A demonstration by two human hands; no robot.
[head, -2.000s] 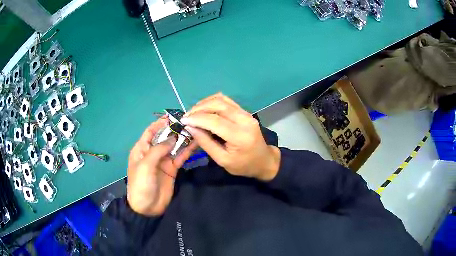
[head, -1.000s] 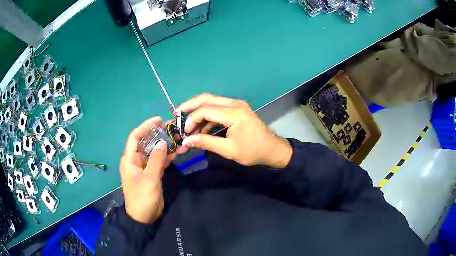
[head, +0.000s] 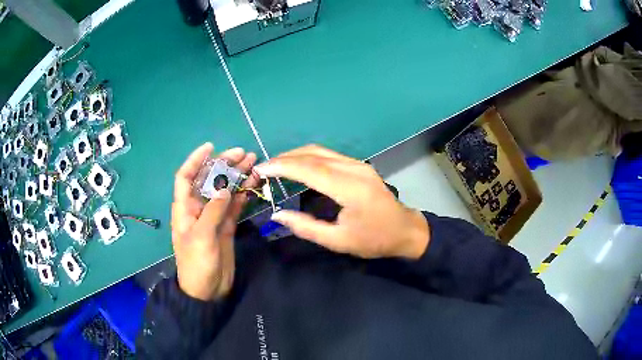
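Note:
My left hand (head: 204, 225) holds a white-faced square housing (head: 215, 179) with clear edges and a dark round hole, its face up. Thin yellow and dark lead wires (head: 251, 190) run from it toward my right hand (head: 345, 200). My right hand grips a small thin part (head: 267, 191) edge-on between thumb and fingers, just right of the housing; its face cannot be seen. Both hands are above the front edge of the green bench, close to each other. Left fingers partly hide the housing's lower edge.
Rows of white-faced housings (head: 106, 223) lie at left. The screw feeder (head: 266, 29) and black electric screwdriver (head: 192, 10) are at the back. Finished assemblies (head: 512, 15) lie at back right. A cardboard box of black parts (head: 519, 208), a blue bin (head: 101, 322) and brown cloth (head: 577, 105) are below.
The housing has turned in my left hand so its white face with the dark hole shows. My right hand has moved slightly right with the small part, and the wires stretch between them.

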